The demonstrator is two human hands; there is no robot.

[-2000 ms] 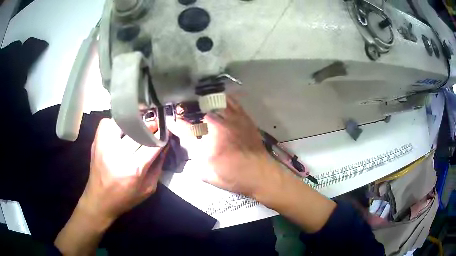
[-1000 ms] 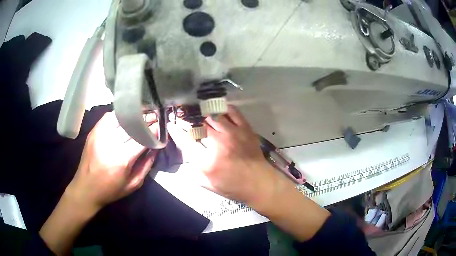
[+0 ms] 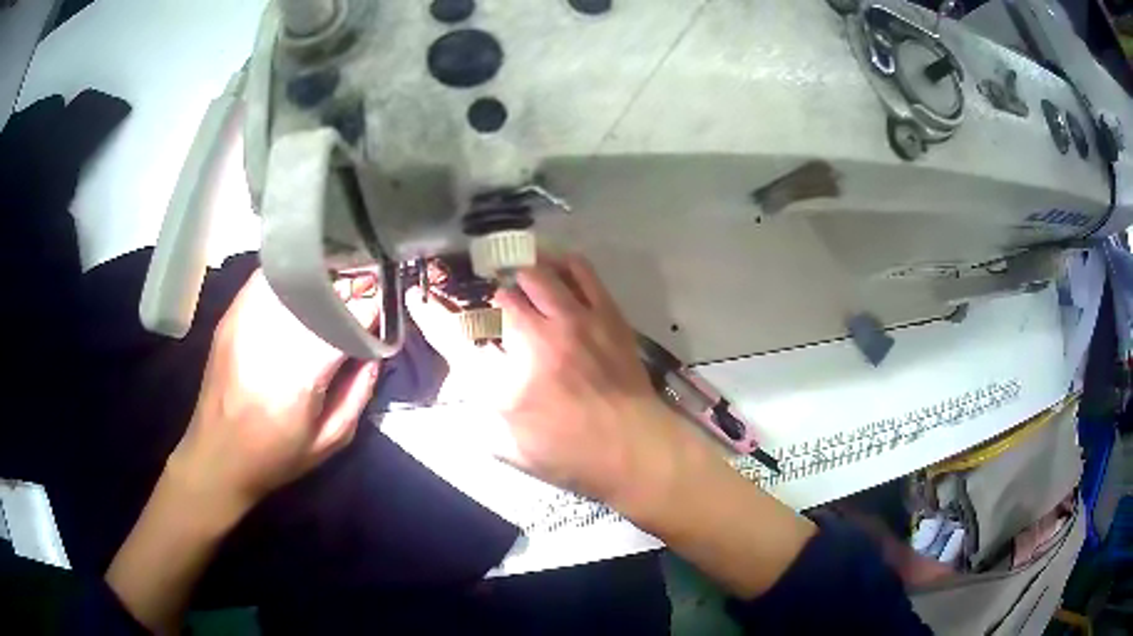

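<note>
The dark garment [image 3: 416, 503] lies over the left of the table and down its front edge, with a dark fold between my hands. My left hand [image 3: 273, 385] is on the garment at the left of the needle area, thumb and fingers pinching the cloth. My right hand [image 3: 565, 385] is right of the needle area, behind and below the cream tension knobs [image 3: 503, 252], its fingertips at the cloth's edge. The bright light and the pale guard [image 3: 292, 249] hide the needle and parts of the fingertips. The sewing machine head [image 3: 696, 99] is above.
Pink-handled thread snips [image 3: 727, 426] lie on the bed beside my right hand. Ruler marks [image 3: 895, 435] run along the table's front edge. A pale lever [image 3: 186, 224] stands left of the head. Beige and grey cloth scraps [image 3: 1025, 485] are in a bin at right.
My left hand has shifted slightly left and down with the cloth. The garment's front corner has moved a little left. My right hand stays beside the knobs. The view has shifted slightly.
</note>
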